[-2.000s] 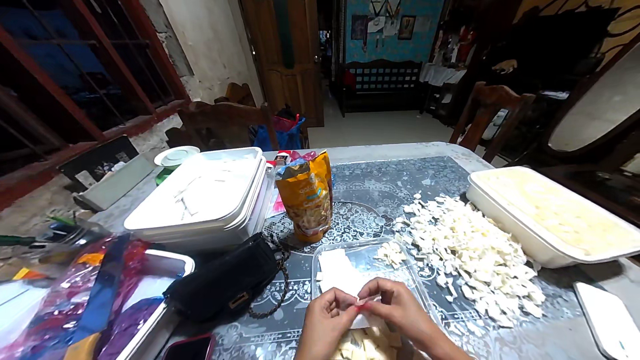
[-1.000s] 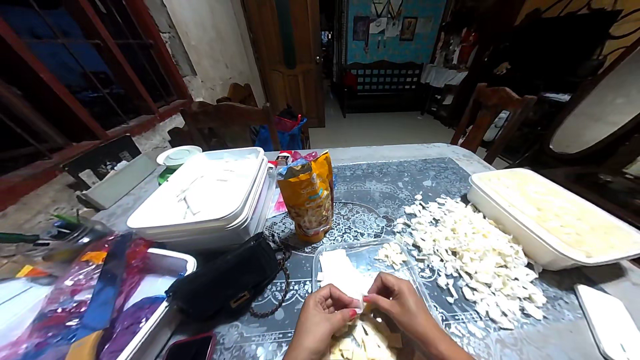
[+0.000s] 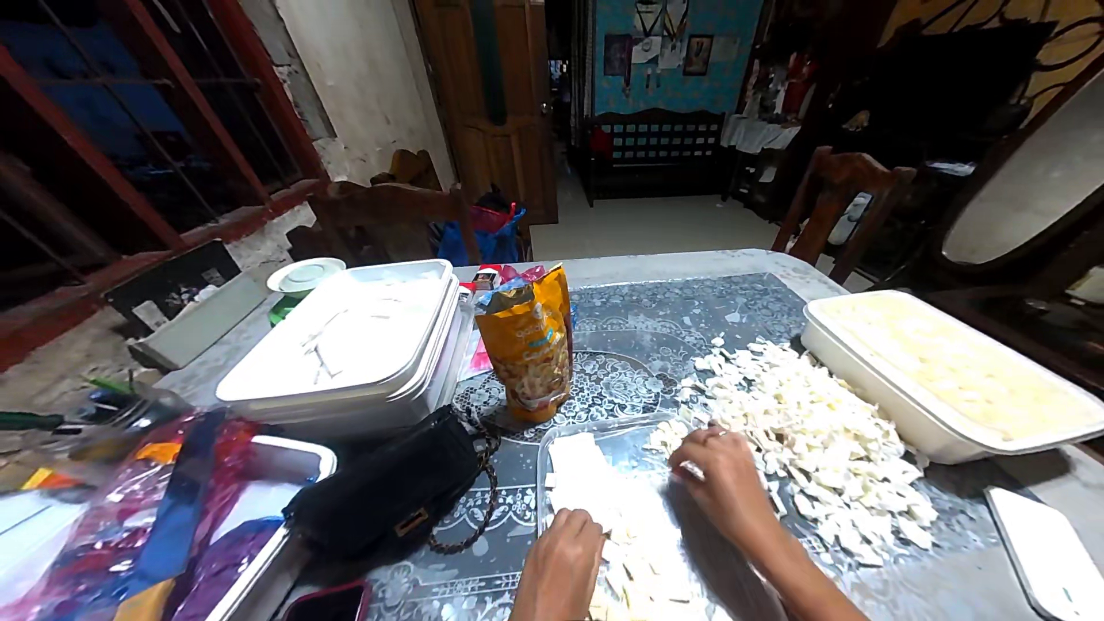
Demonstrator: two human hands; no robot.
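My left hand (image 3: 561,565), its fingers curled, rests at the left side of a shallow clear plastic tray (image 3: 545,470); whether it holds anything cannot be told. My right hand (image 3: 720,474) is over the tray's right edge, fingertips by a small cluster of pale pieces (image 3: 666,436); its grip is unclear. White paper-like pieces (image 3: 580,466) lie in the tray, with small cream-coloured pieces (image 3: 642,573) nearer me. To the right spreads a large heap of whitish wrapped-looking pieces (image 3: 811,423). An orange stand-up pouch (image 3: 528,345) stands behind the tray.
A white tub (image 3: 897,379) full of pale pieces stands at right, near a white flat object (image 3: 1048,552). Stacked white containers (image 3: 345,336), a black handbag (image 3: 388,483) with a chain, a phone (image 3: 328,604) and plastic packaging (image 3: 147,517) occupy the left. Wooden chairs (image 3: 841,207) stand beyond the table.
My hands, together over the near part of the tray before, are now apart. The right hand has moved away and to the right, towards the heap; the left has shifted slightly left.
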